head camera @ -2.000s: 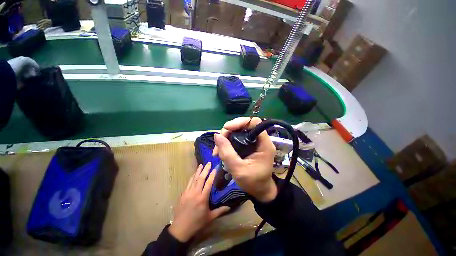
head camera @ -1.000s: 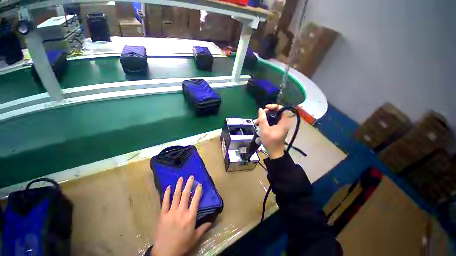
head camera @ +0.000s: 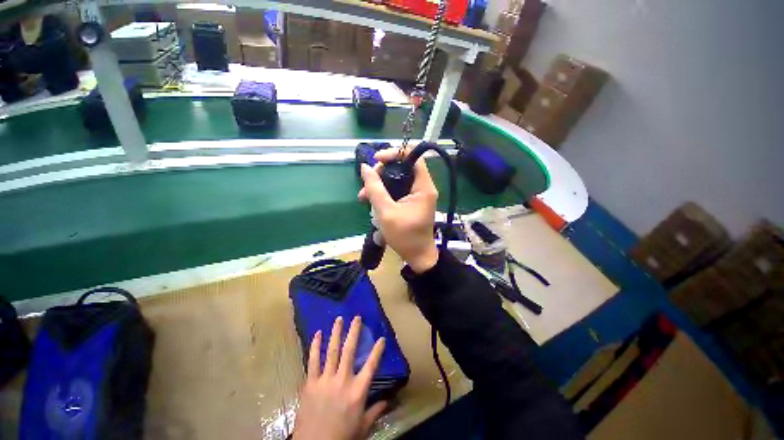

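A portable speaker (head camera: 351, 301) lies on the cardboard bench cover (head camera: 219, 344), blue grille up, its black carry handle at the far end. My left hand (head camera: 338, 391) rests flat with spread fingers on the near part of the grille. My right hand (head camera: 404, 206) is closed around the electric screwdriver (head camera: 373, 249), whose nose points down just above the speaker's far right corner. The bit cannot be made out. A silver balancer spring (head camera: 427, 60) and a black power cord (head camera: 452, 176) run from the screwdriver's top.
Another speaker (head camera: 64, 378) lies at left, with part of a third at the edge. The green conveyor (head camera: 172, 210) carries speakers behind. The screw feeder (head camera: 456, 241) is partly hidden behind my right arm. Pliers (head camera: 524, 273) and a dark tool lie right of it. Cartons (head camera: 688, 236) stand at right.
My right hand has moved the screwdriver from the screw feeder leftward to above the speaker's far end. My left hand stays on the grille. The view has shifted slightly.
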